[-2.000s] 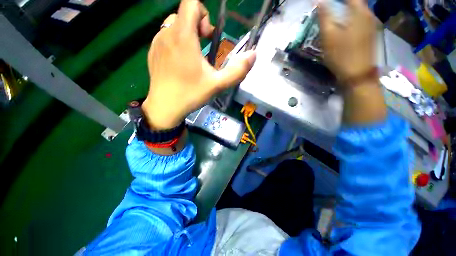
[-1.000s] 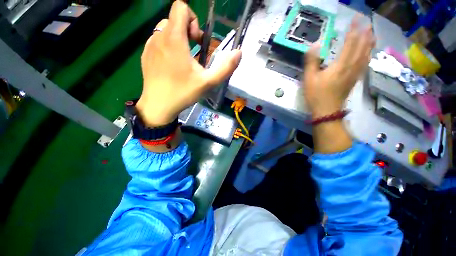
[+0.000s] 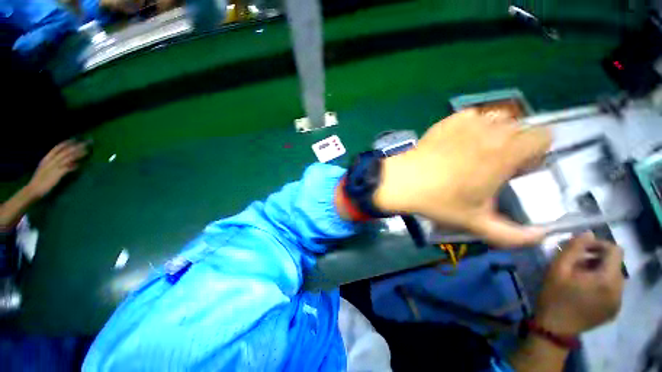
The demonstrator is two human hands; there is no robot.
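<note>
My left hand (image 3: 464, 171) reaches right across the middle of the view, with thumb and fingers at the near end of a phone middle frame (image 3: 613, 218), a thin dark rectangular outline that it appears to hold. My right hand (image 3: 581, 283) is lower right, below the frame, with its fingers curled. Blur hides whether it touches the frame or holds something small. The pale green fixture cover (image 3: 650, 174) is cut off by the right edge.
A green bench (image 3: 196, 182) spans the left and middle, with a grey post (image 3: 311, 65) bolted to it. A small white card (image 3: 329, 148) lies beside the partly hidden teach pendant (image 3: 395, 141). Its orange cable (image 3: 453, 253) hangs at the bench edge. Another person's hand (image 3: 58, 167) rests far left.
The view has swung left, so the machine and fixture have shifted to the right edge. My right hand has left the fixture and come close to my left hand and the frame, its fingers now curled.
</note>
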